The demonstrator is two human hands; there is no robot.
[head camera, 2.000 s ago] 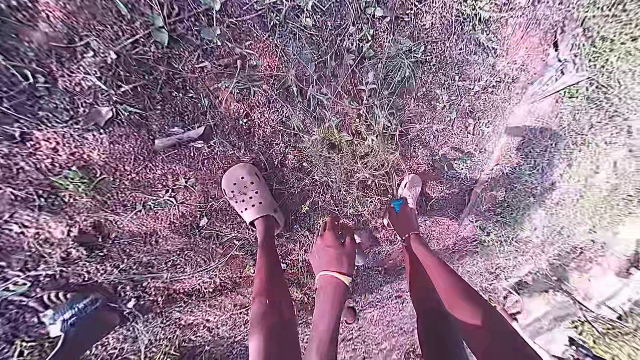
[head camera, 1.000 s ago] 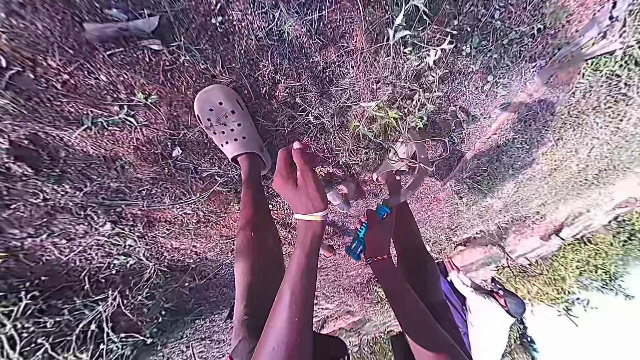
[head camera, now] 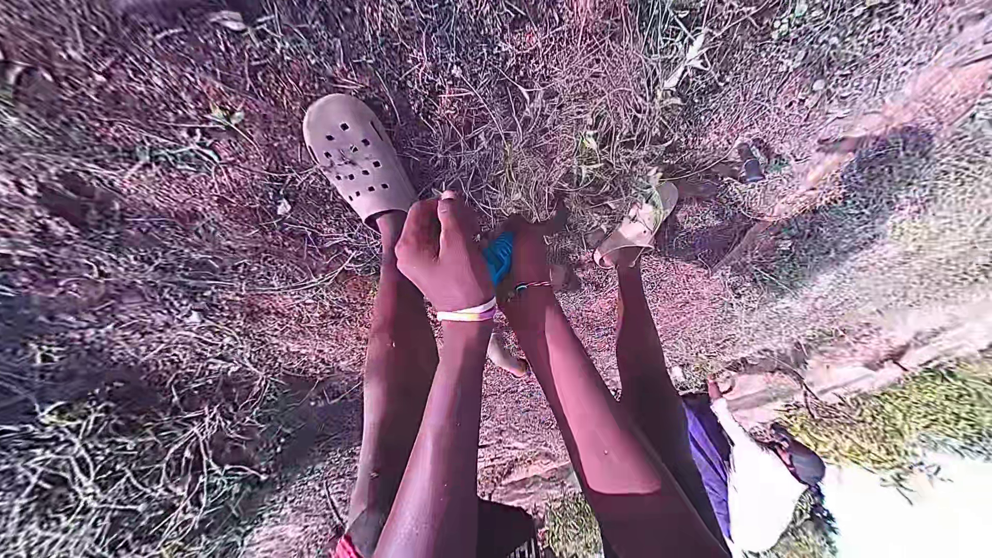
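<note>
My left hand (head camera: 446,252), with a pale band at its wrist, is curled with the thumb on top, over the ground between my feet; nothing plainly shows in its fingers. Right beside it, my right hand (head camera: 528,252) wears a thin patterned bracelet and is closed on a blue ribbed object (head camera: 499,257), which looks like a handle. The rest of that object is hidden or blurred. Dry grass (head camera: 535,174) lies just beyond both hands. A beige perforated clog (head camera: 356,159) is on my left foot; a pale shoe (head camera: 637,231) is on my right.
Another person (head camera: 756,484) in a white top and purple garment is at lower right. A small dark object (head camera: 750,161) lies beyond my right foot. Dry, tangled stems (head camera: 155,457) cover the lower left, and a bare earth edge (head camera: 876,368) runs along the right.
My right hand has moved left with the blue object, from near my right foot to beside my left hand. The other person has come further into view as the view shifted.
</note>
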